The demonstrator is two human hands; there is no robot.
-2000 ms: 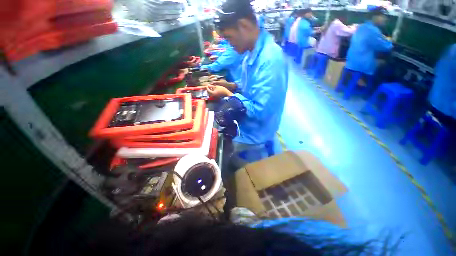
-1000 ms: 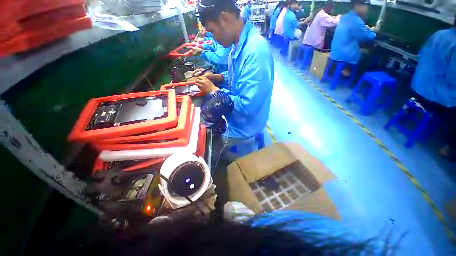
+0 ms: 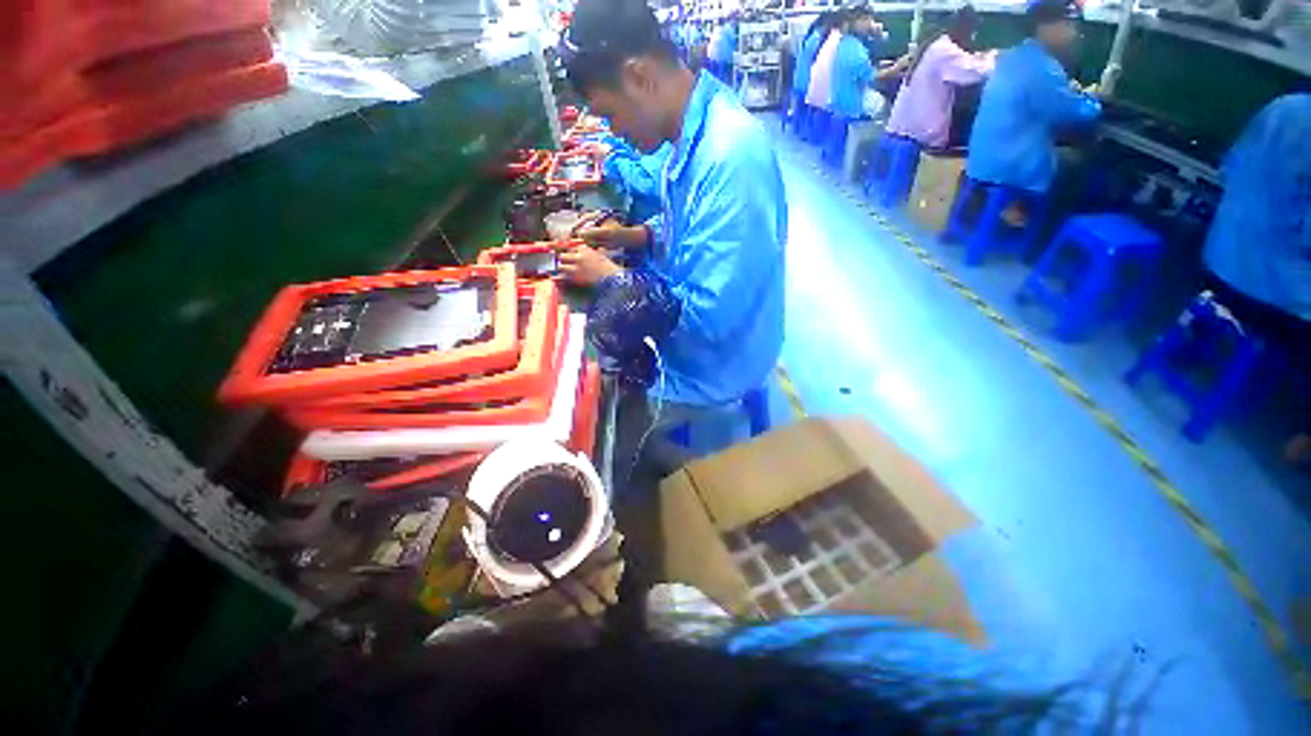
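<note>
Neither of my hands shows in the head view; dark hair and a bit of blue sleeve fill the bottom edge. Nearest in front is a white round unit (image 3: 539,515) with a black centre. Behind it stand stacked red-orange trays (image 3: 259,377), slightly askew, with a white one among them. The top tray holds a flat black-silver assembly (image 3: 385,324). A dark cluttered box (image 3: 410,539), perhaps a soldering station, sits left of the white unit.
An open brown carton (image 3: 762,475) with grid inserts stands right of the bench. A person in a blue smock (image 3: 726,245) works beyond the trays. Green conveyor (image 3: 173,266) with white edging runs at left; more red trays (image 3: 144,86) lie upper left. Blue stools (image 3: 1090,273) stand at right.
The view has swung, so the trays and carton sit further left than two seconds ago. The orange light on the dark box no longer shows. The person beyond still works over a red tray.
</note>
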